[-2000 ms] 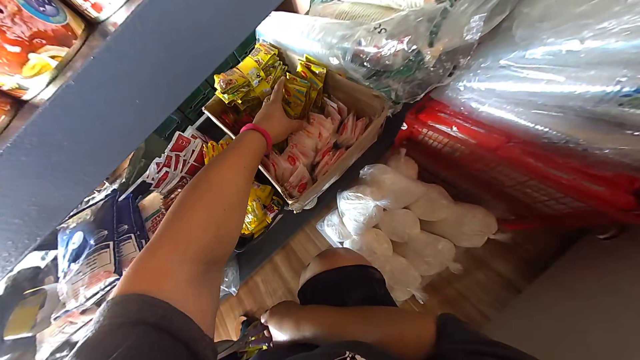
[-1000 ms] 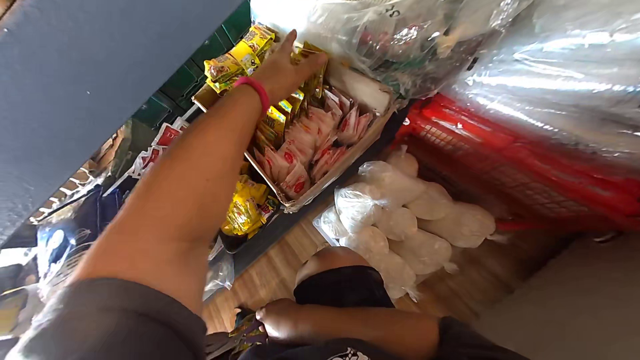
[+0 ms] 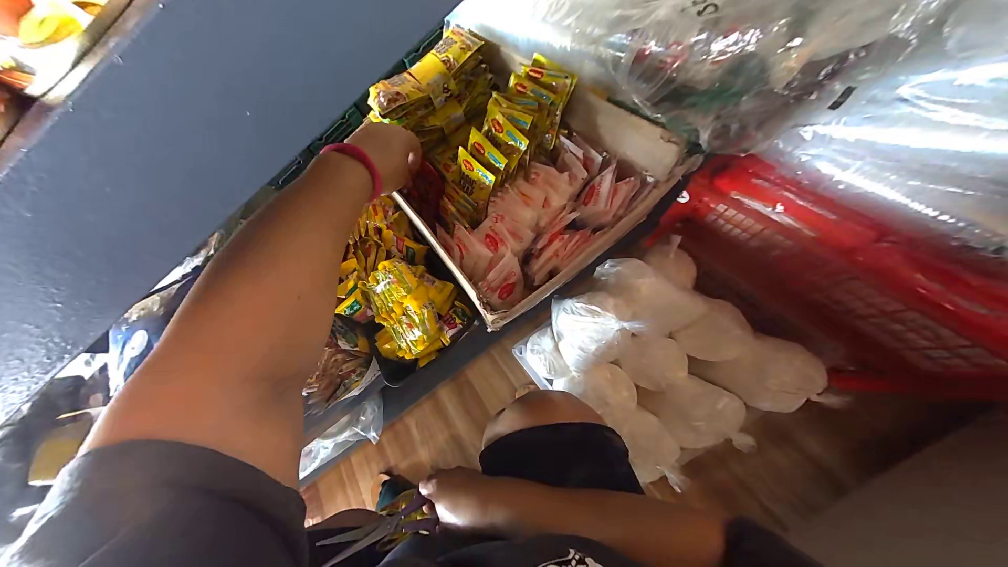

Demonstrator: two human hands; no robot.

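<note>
My left hand [image 3: 387, 156], with a pink band on its wrist, reaches over the left edge of a cardboard box [image 3: 543, 303]. Its fingers are hidden, so whether it holds anything does not show. Just above it lie yellow seasoning sachets [image 3: 429, 75]; more yellow sachets [image 3: 504, 134] stand in rows beside pale pink and white sachets [image 3: 508, 228] in the box. Low in the view, my right hand [image 3: 453, 498] holds scissors [image 3: 370, 537] by the handles, blades apart and pointing left. Some yellow packets [image 3: 405, 512] are by that hand, partly hidden.
A black tray of yellow packets [image 3: 405, 303] sits left of the box. Knotted clear bags of white contents [image 3: 677, 354] rest on the wooden floor [image 3: 441, 417]. A red plastic crate [image 3: 866, 276] and large clear plastic bags [image 3: 906, 118] are at right. A grey shelf edge [image 3: 197, 102] crosses the upper left.
My left hand has moved from the top of the yellow sachet rows to the box's left edge, uncovering those rows. My right hand stays low, and more of the scissors shows now.
</note>
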